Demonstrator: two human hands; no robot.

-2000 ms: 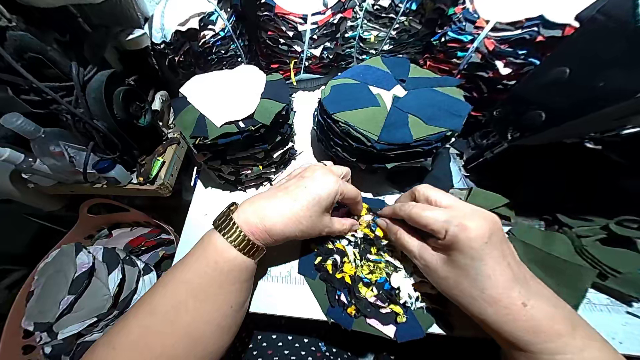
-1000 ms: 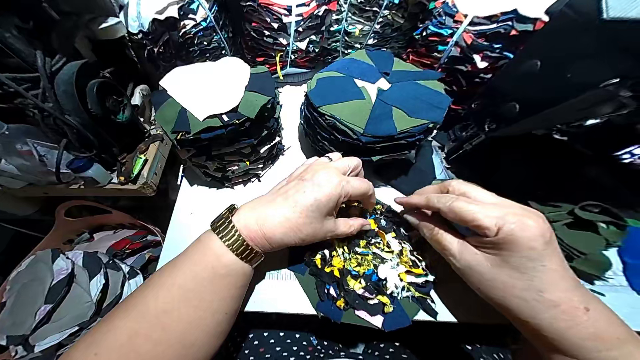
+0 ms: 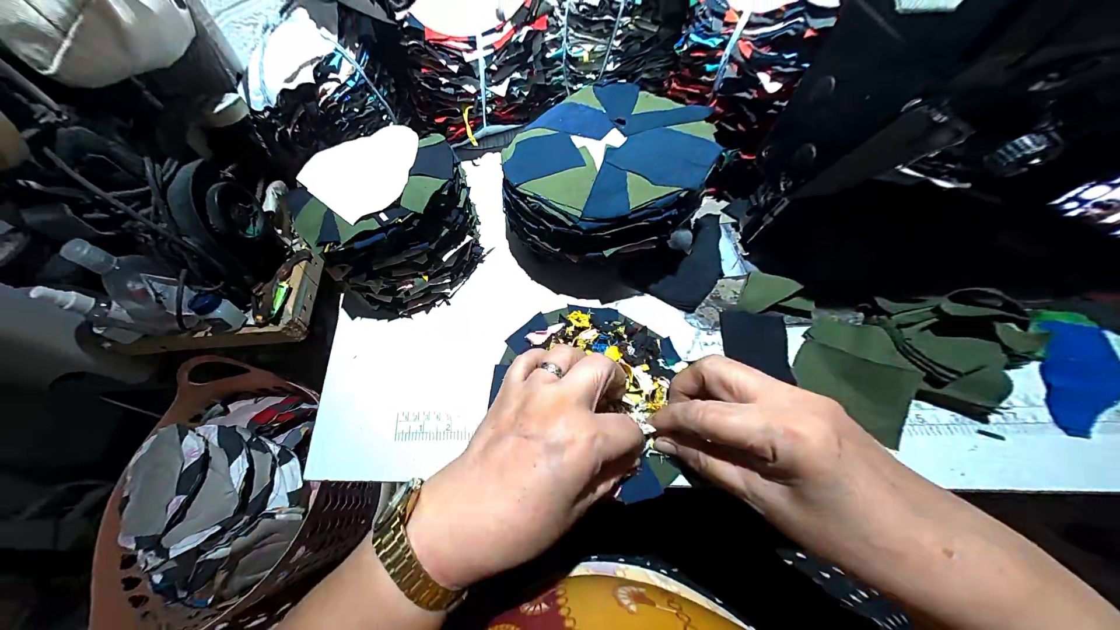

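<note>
On the white work board lies a round of navy and green fabric pieces, topped with a heap of small yellow, black and white fabric scraps. My left hand, with a ring and a gold-coloured watch, rests on the heap with curled fingers; what lies under them is hidden. Close by on the right, my right hand has thumb and fingertips together at the heap's edge, touching whitish scraps. Behind stand a tall stack of round navy and green patchwork pieces and a smaller stack with a white fabric piece on top.
A pink plastic basket of round fabric pieces stands at lower left. Above it, a wooden tray holds bottles. Green fabric pieces and a blue piece lie at right. Tied scrap stacks line the back.
My left hand has come down over the nearer part of the scrap heap, uncovering its far part. My right hand has moved in close beside it. The view has shifted.
</note>
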